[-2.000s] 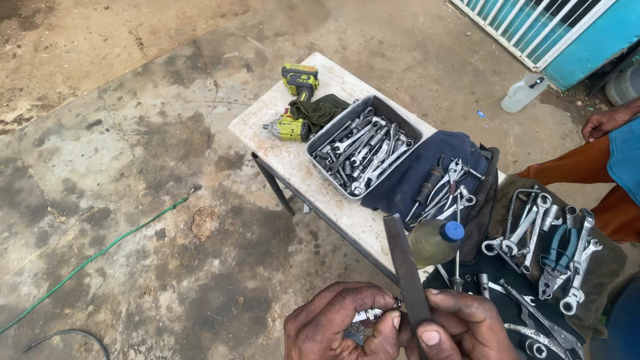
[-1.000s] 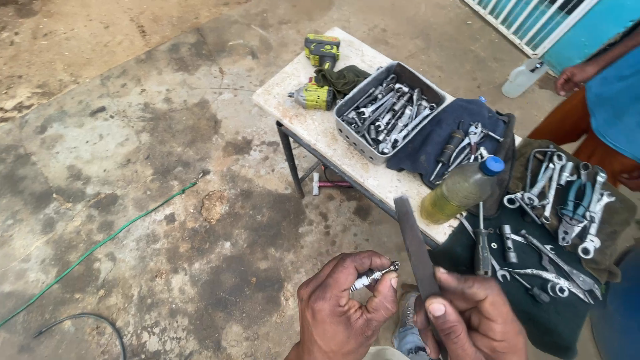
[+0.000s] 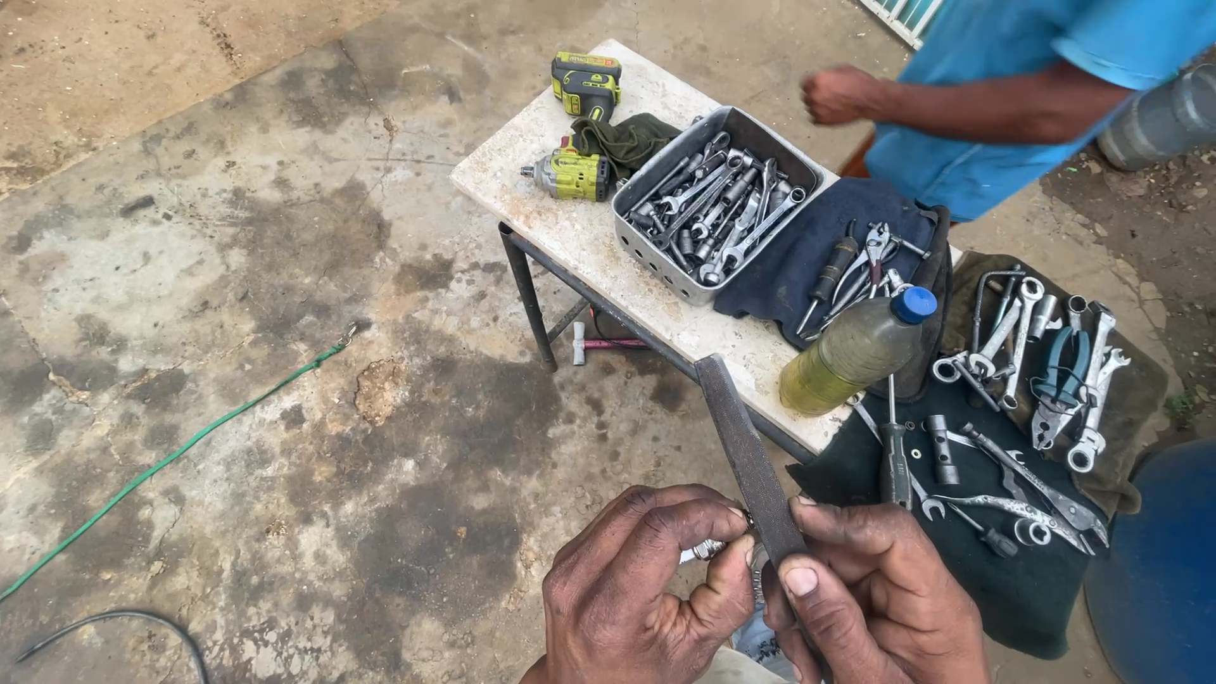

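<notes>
My left hand pinches a spark plug between thumb and fingers; its white insulator shows, while its threaded end is mostly hidden. My right hand grips a flat dark strip, apparently a metal file, by its lower part. The strip slants up and left, its edge close against the plug's end; whether they touch cannot be told. Just beyond stands a plastic bottle with a blue cap and yellowish liquid, at the table's near corner.
A pale table bears a metal box of wrenches and sockets, and a yellow-green impact driver. Pliers and wrenches lie on cloths at right. A hammer lies beneath the table. Another person stands beyond. A green cord crosses the floor.
The strip has come over to the spark plug's end; one second ago a gap showed between them. The other person, at the right edge before, has moved left behind the table.
</notes>
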